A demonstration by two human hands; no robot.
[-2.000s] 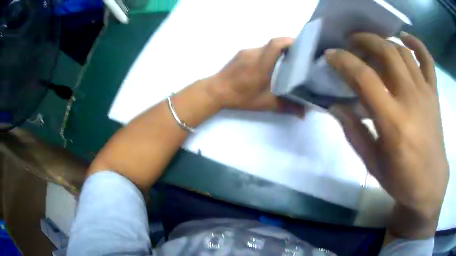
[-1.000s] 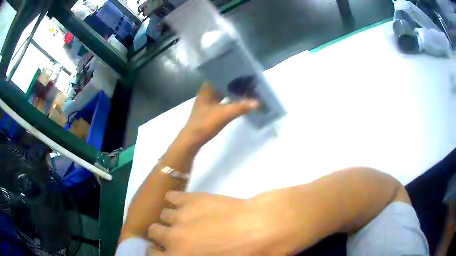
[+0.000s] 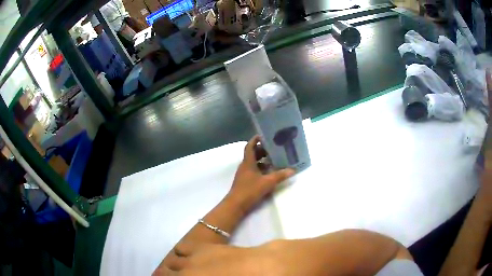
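A pale blue-grey retail box (image 3: 283,126) is upright and slightly tilted, its flap open at the back. Its face shows a dark blower picture. A crumpled whitish poly bag (image 3: 271,95) shows in the open top. My left hand (image 3: 260,175), with a bracelet at the wrist, holds the box low on its side, fingers partly hidden behind it. I cannot tell whether the box touches the white cover sheet (image 3: 367,167). My right hand (image 3: 180,262) lies across my left forearm at the bottom edge, partly cut off; its finger state is unclear.
Blowers in whitish bags (image 3: 418,99) cluster at the far right. A dark blower (image 3: 346,36) stands on the dark conveyor belt (image 3: 186,121). Another person's arm (image 3: 469,232) is at the right edge. A green frame post (image 3: 78,64) and blue bin (image 3: 73,167) are at left.
The view has tilted up, showing more of the belt. The box, earlier tilted and blurred, is now more upright and steadier in my left hand. My right hand has left the box since two seconds ago.
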